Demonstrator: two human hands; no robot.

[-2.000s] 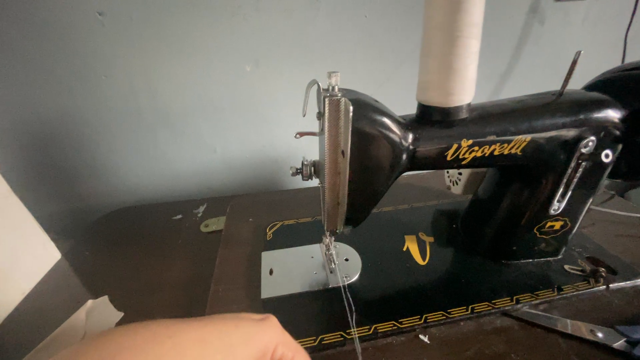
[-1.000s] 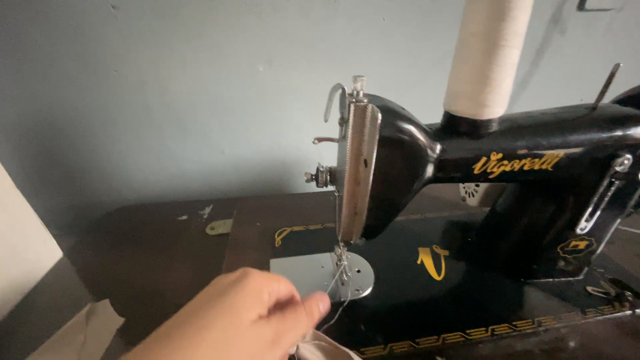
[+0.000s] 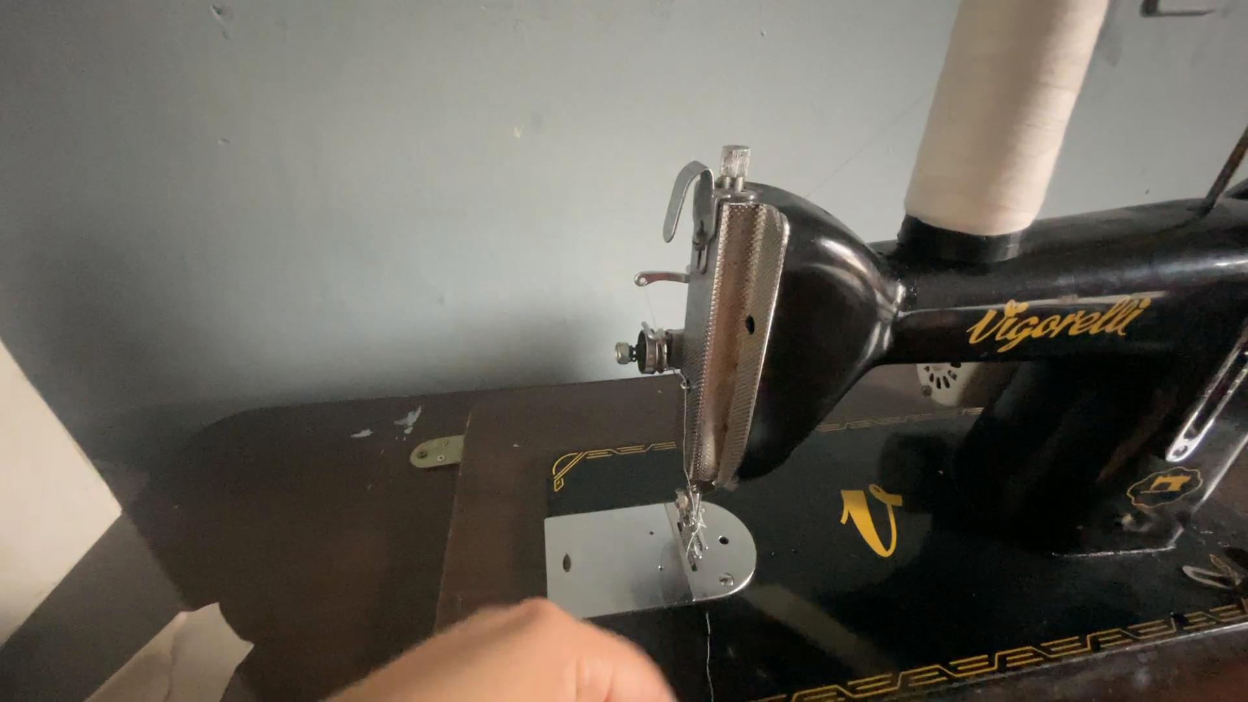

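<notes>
A black Vigorelli sewing machine (image 3: 838, 341) stands on a dark wooden table, with a cone of cream thread (image 3: 1004, 117) upright on its arm. Its needle and presser foot (image 3: 692, 522) are over the metal needle plate (image 3: 624, 565), where pale threads are tangled. One loose thread (image 3: 709, 648) runs from there towards the bottom edge. My left hand (image 3: 526, 658) is low in the view, just in front of the needle plate; its fingertips are cut off by the frame, so what it holds is hidden. My right hand is out of view.
A piece of pale fabric or paper (image 3: 180, 658) lies at the lower left, below a white edge (image 3: 44, 497). Small white scraps (image 3: 408, 419) and a metal hinge plate (image 3: 439, 451) are behind, near the wall.
My left hand rose to the needle plate about a second ago, with pale material below it, and is now back low at the bottom edge. That material is no longer visible.
</notes>
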